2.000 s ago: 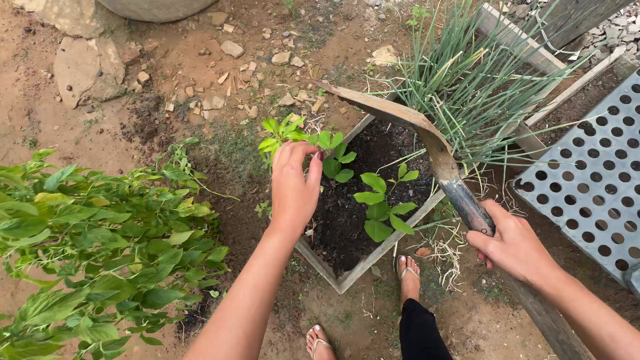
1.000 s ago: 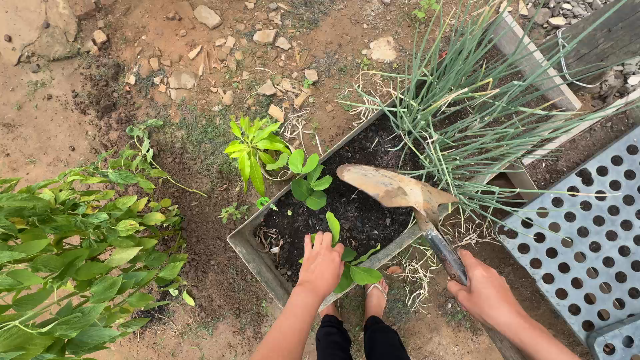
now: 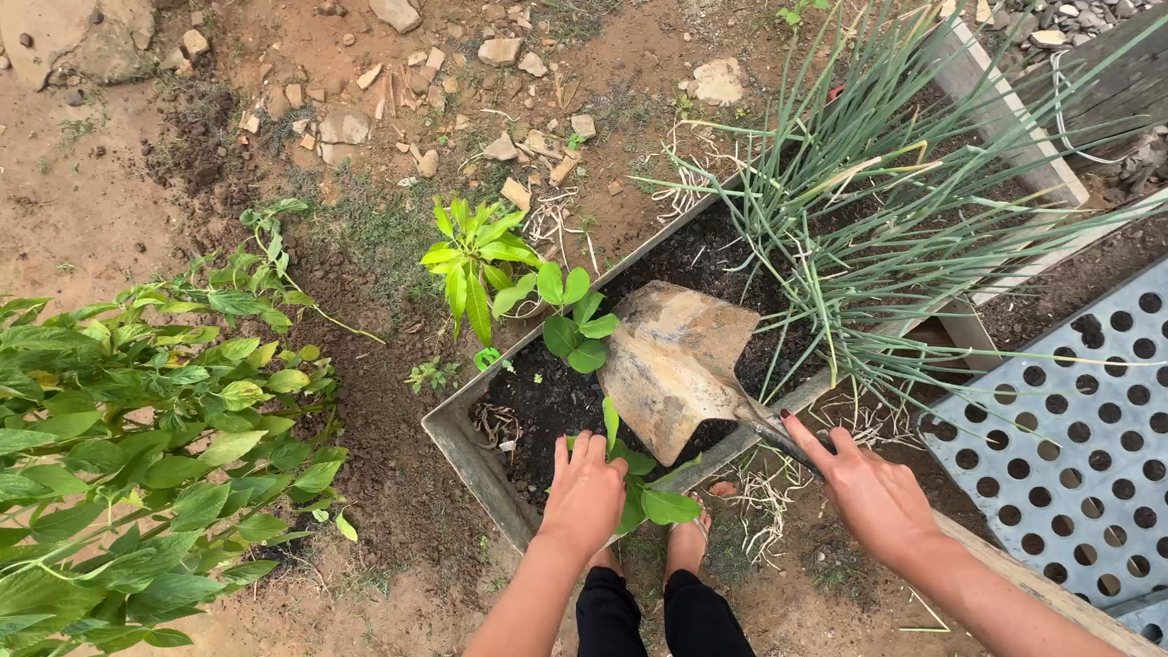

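My right hand (image 3: 876,497) grips the handle of a shovel just behind its socket. The rusty metal shovel blade (image 3: 680,365) lies over the dark soil (image 3: 538,401) of a rectangular planter box (image 3: 474,470), its tip toward the left. My left hand (image 3: 587,497) is at the near side of the box, fingers bent down among the leaves of a leafy seedling (image 3: 666,505); whether it grips a stem is hidden. A second seedling (image 3: 579,333) stands by the far side of the blade. Long green onion-like leaves (image 3: 821,237) spread over the box's right end.
A bushy green plant (image 3: 164,465) fills the lower left. Beyond the box stand a small bright-leaved plant (image 3: 479,255) and scattered stones (image 3: 500,52). At right is a perforated metal panel (image 3: 1077,456). My sandalled feet (image 3: 686,543) stand close to the box's near edge.
My left hand has moved from the far seedling to the near one. The shovel blade has come down from above the box's right part to over the soil, its broad face now showing.
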